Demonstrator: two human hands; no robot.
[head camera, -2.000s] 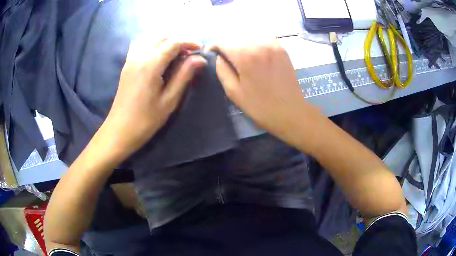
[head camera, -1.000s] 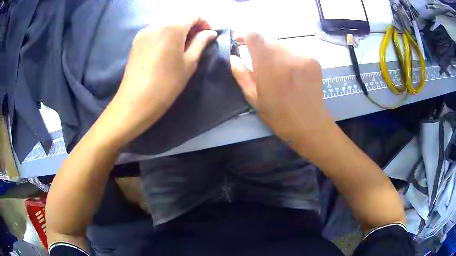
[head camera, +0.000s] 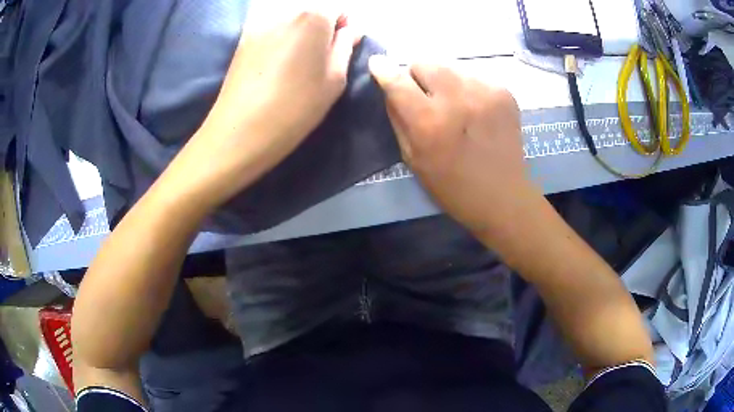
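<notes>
A dark grey garment panel lies on the white sewing table and hangs slightly to its grey front edge. My left hand grips the panel's upper edge, with its fingertips curled at the top centre. My right hand pinches the panel's upper right corner between thumb and fingers, just right of my left hand. The two hands are a small gap apart. Glare washes out the table above them, and the needle area cannot be made out.
A ruler strip runs along the table's front edge. A smartphone with a charging cable and yellow-handled scissors lie right. Dark cut pieces hang left. Light grey pieces are piled below right.
Both hands have moved up and away from me with the panel, whose lower edge has left the lap and now lies on the table. The view has shifted slightly.
</notes>
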